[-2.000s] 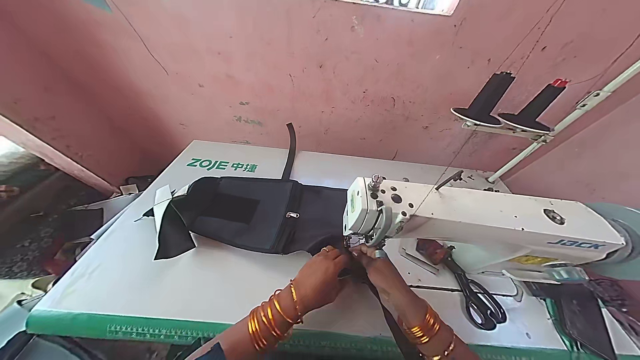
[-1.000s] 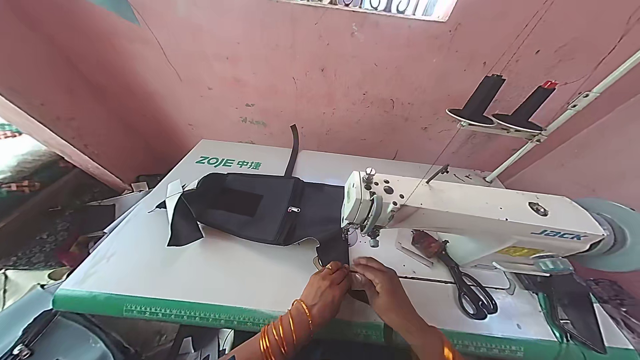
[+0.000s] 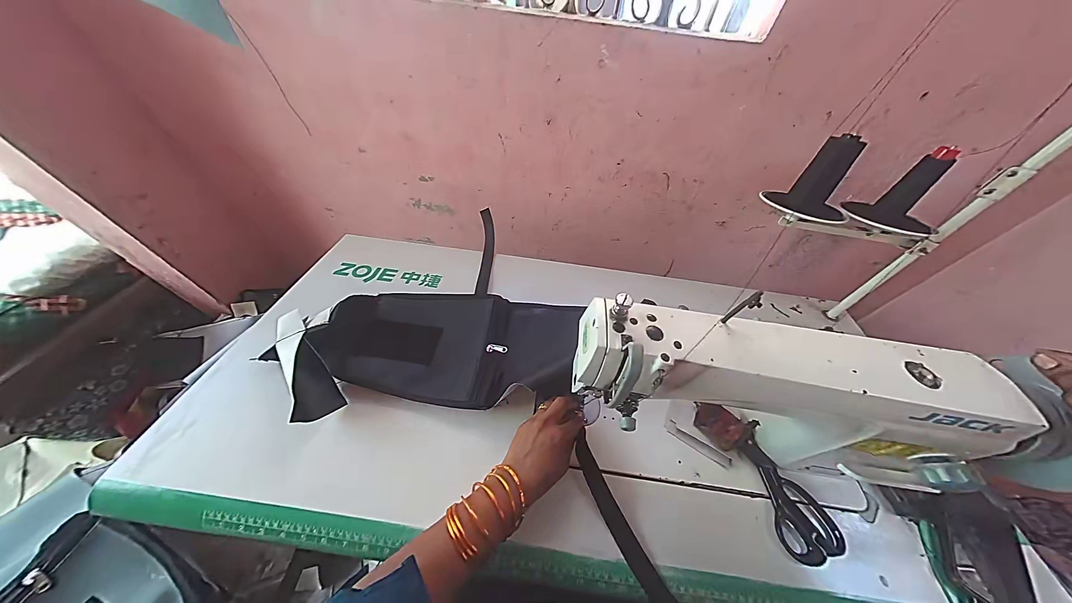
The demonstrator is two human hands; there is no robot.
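My left hand (image 3: 548, 440), with gold-coloured bangles at the wrist, pinches the edge of a black fabric piece (image 3: 410, 343) close to the needle area of the white Jack sewing machine (image 3: 796, 368). That piece has a zipper with a metal pull (image 3: 497, 348) and lies flat to the left of the machine head. A black strap (image 3: 615, 511) runs from beside my fingers down over the table's front edge. At the right frame edge, my right hand (image 3: 1053, 367) is partly in view, its fingers over the machine's handwheel (image 3: 1017, 394). The machine head hides the needle.
Black-handled scissors (image 3: 800, 511) lie below the machine arm, by a small red item (image 3: 722, 425). Two black thread cones (image 3: 825, 172) (image 3: 909, 188) stand on a rack behind. A green measuring strip (image 3: 293, 523) edges the white table (image 3: 402, 448). A grey bag (image 3: 109, 561) is at lower left.
My right hand has left the fabric beside my left hand and is now at the handwheel on the far right. My left hand has moved up closer to the needle area.
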